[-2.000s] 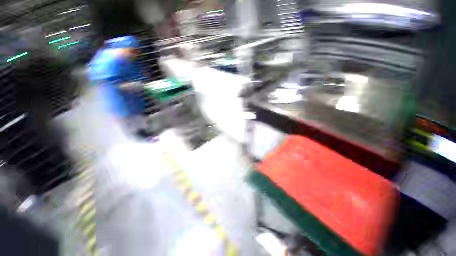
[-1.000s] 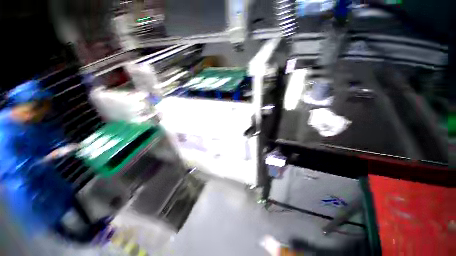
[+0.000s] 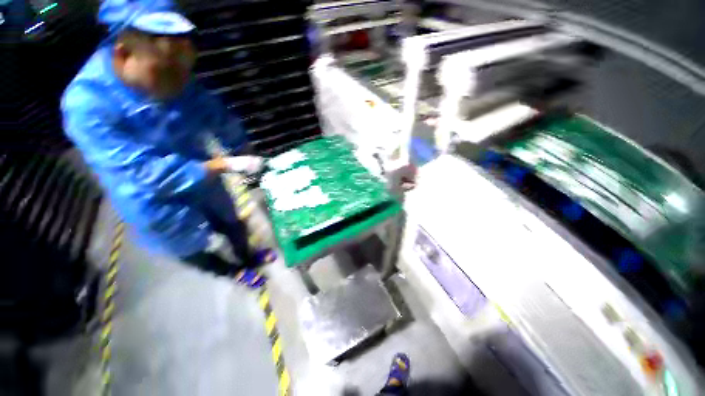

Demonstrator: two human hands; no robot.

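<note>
A green circuit board [image 3: 348, 182] with silver-white patches lies over a small green-topped bench [image 3: 340, 238], ahead and slightly left of centre. A second large green board [image 3: 618, 182] with white glare lies on the conveyor machine at the right, with blue supports under its near edge. A person in blue stands at the left of the bench, a gloved hand at the first board's left corner. Neither my left hand nor my right hand is in the picture. The view is blurred.
The white machine front [image 3: 502, 271] runs down the right, with a red-orange knob [image 3: 652, 360] at lower right. A low metal box [image 3: 349, 315] stands below the bench. Yellow-black tape [image 3: 272, 329] marks the floor. A dark rack [image 3: 263, 69] stands behind the person [image 3: 154, 155].
My view has turned and come closer to the bench. The red-topped surface has left the picture. The person and both boards appear larger.
</note>
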